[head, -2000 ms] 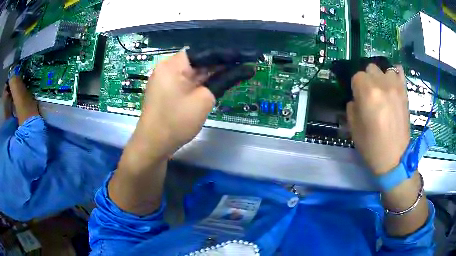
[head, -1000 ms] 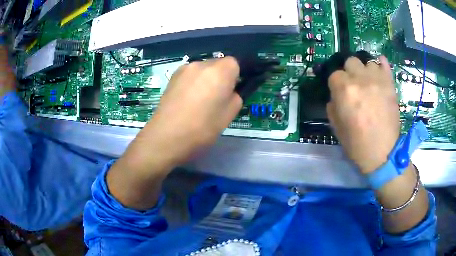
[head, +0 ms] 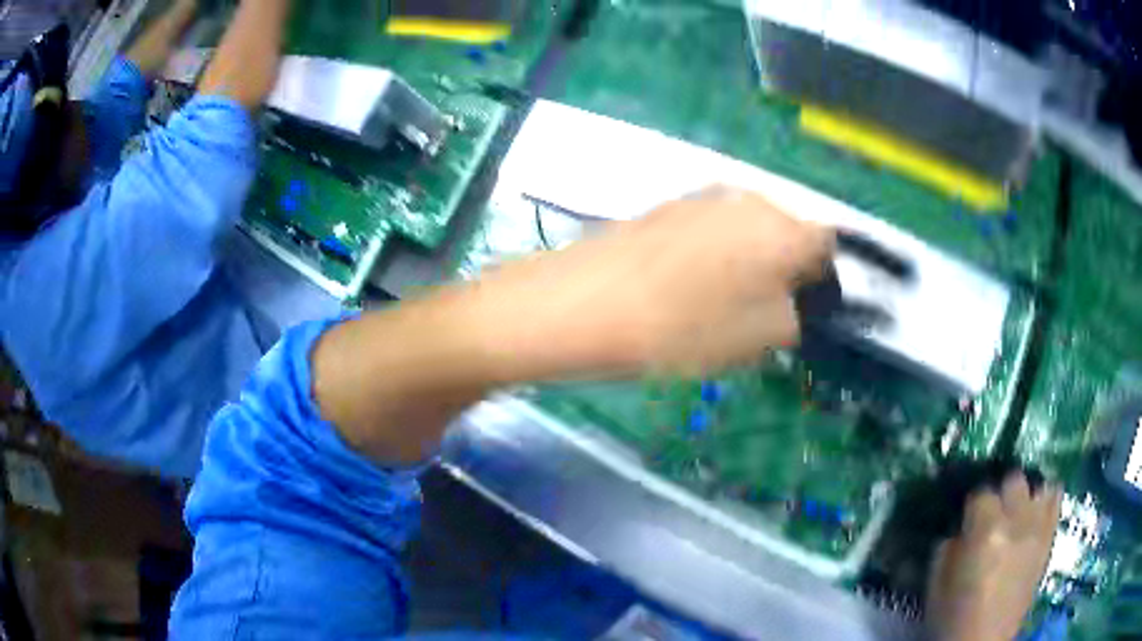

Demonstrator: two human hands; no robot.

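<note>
The green circuit board [head: 751, 451] lies tilted across the view, with a long white heatsink [head: 964, 338] and small blue components [head: 823, 511] on it. My left hand [head: 739, 282] is above the heatsink, blurred. Its black-covered fingertips are apart, with no part visible between them. My right hand [head: 996, 551] is at the lower right, over the board's right end. Its black-covered fingers are curled and blurred, and I cannot tell whether they hold anything.
The silver rail [head: 564, 482] runs along the board's front edge. Another board [head: 313, 207] with a silver block lies at the left, beside a coworker's blue sleeve [head: 138, 276]. Behind are more boards and a grey block with a yellow strip [head: 902, 157].
The view has turned and tilted. My left hand has moved from the board's components to above the heatsink, its arm stretched out. My right hand now appears lower in the picture.
</note>
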